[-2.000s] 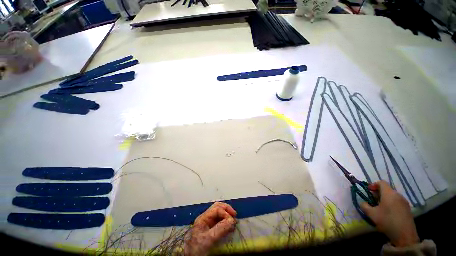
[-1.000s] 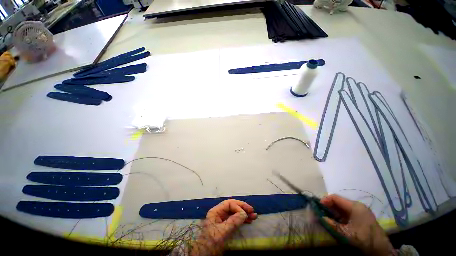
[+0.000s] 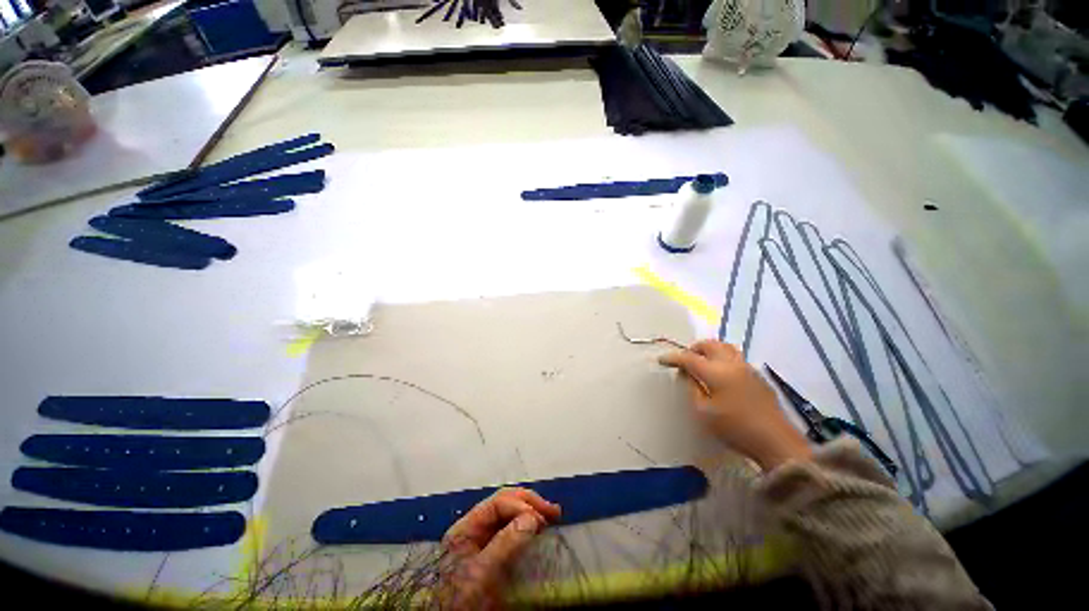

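Note:
A navy strap point(image 3: 633, 491) with tiny pale dots lies along the near part of the beige sheet point(image 3: 478, 358). My left hand point(image 3: 502, 537) rests over its middle with thumb and fingertips pinched together; whether a needle or thread is between them cannot be seen. My right hand point(image 3: 707, 372) is at the sheet's right side, its fingertips at the end of the wavy, silvery bead strand point(image 3: 639, 339). The scissors point(image 3: 824, 420) lie to the right of my right wrist, partly behind the sleeve. Tiny specks point(image 3: 551, 376) lie mid-sheet.
Four dotted navy straps point(image 3: 153, 450) lie in a row at left, fanned navy straps point(image 3: 215, 191) at upper left. A white thread cone point(image 3: 689, 217) stands near a single strap point(image 3: 597, 189). Grey-edged straps point(image 3: 836, 310) overlap at right. A plastic bag point(image 3: 337, 304) touches the sheet's corner. Loose threads line the near edge.
My right hand has put the scissors down at the right and moved up and left to the bead strand. My left hand stays at the strap's middle.

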